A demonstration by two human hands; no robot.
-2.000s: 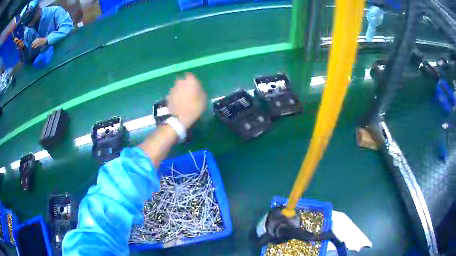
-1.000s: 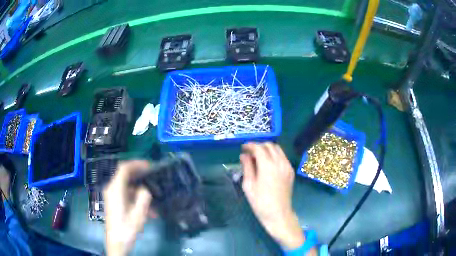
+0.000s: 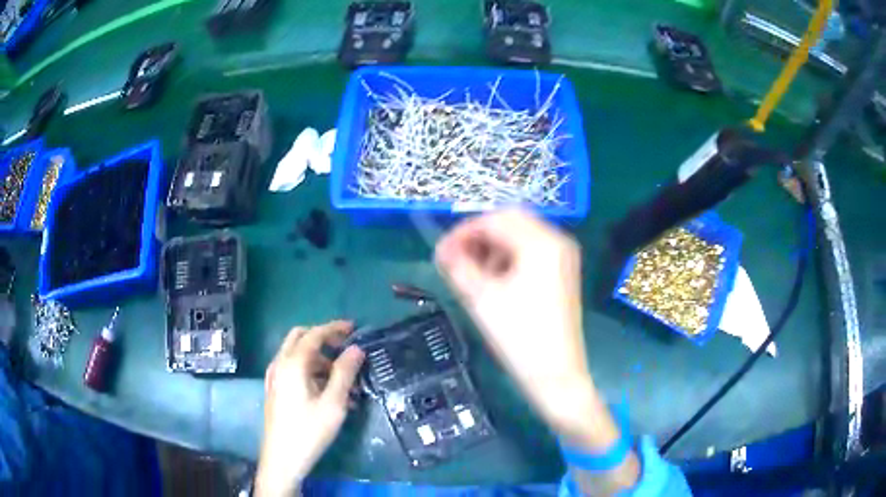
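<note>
A black device housing (image 3: 424, 388) lies open on the bench in front of me, its inner slots and two silvery squares facing up. My left hand (image 3: 316, 388) holds its left edge between thumb and fingers. My right hand (image 3: 520, 301) is raised at the front edge of the large blue bin (image 3: 345, 180), which holds white leads (image 3: 457, 146). The right hand is blurred with fingers curled; a faint pale streak shows beside the fingertips, and I cannot tell what it is. A small dark pointed tool (image 3: 413, 292) lies just above the housing.
The electric screwdriver (image 3: 685, 194) hangs over the small blue bin of gold parts (image 3: 677, 281). More housings (image 3: 201, 306) stand at the left and along the back. A red bottle (image 3: 98, 361), a left bin of black parts (image 3: 102, 223) and white scraps (image 3: 303, 160) are also there.
The housing has gone from blurred and lifted to lying on the bench, left hand at its edge. The right hand has risen to the large bin's front edge. The view has shifted.
</note>
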